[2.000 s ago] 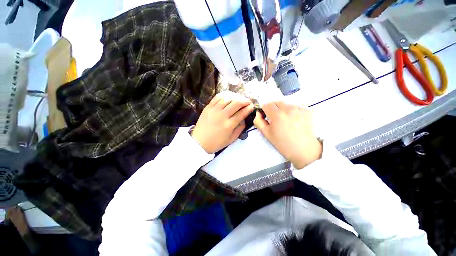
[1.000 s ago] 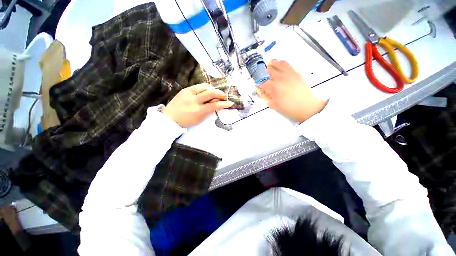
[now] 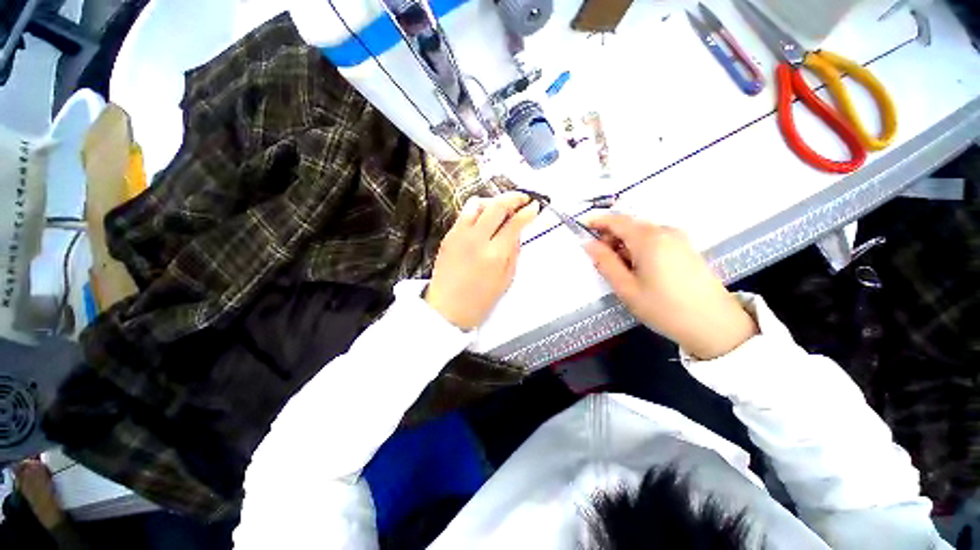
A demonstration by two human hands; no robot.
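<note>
The dark plaid garment (image 3: 322, 193) covers the left of the table, with its narrow end at the lit needle area of the sewing machine (image 3: 403, 64). My left hand (image 3: 480, 258) pinches the garment edge just in front of the needle. My right hand (image 3: 666, 281) holds slim silver tweezers (image 3: 572, 225), whose tips point left and meet the cloth edge at my left fingertips. The exact contact is too small to tell.
Scissors with red and yellow loops (image 3: 795, 64) and blue-pink snips (image 3: 731, 54) lie at the upper right. A grey ribbed knob (image 3: 532, 134) is right of the needle. The scale-marked table edge (image 3: 774, 242) runs in front. Another person's hand (image 3: 38, 489) shows at lower left.
My right hand has picked up the tweezers from the table and moved nearer the front edge. My left hand has moved right with the garment edge. The camera view has shifted slightly.
</note>
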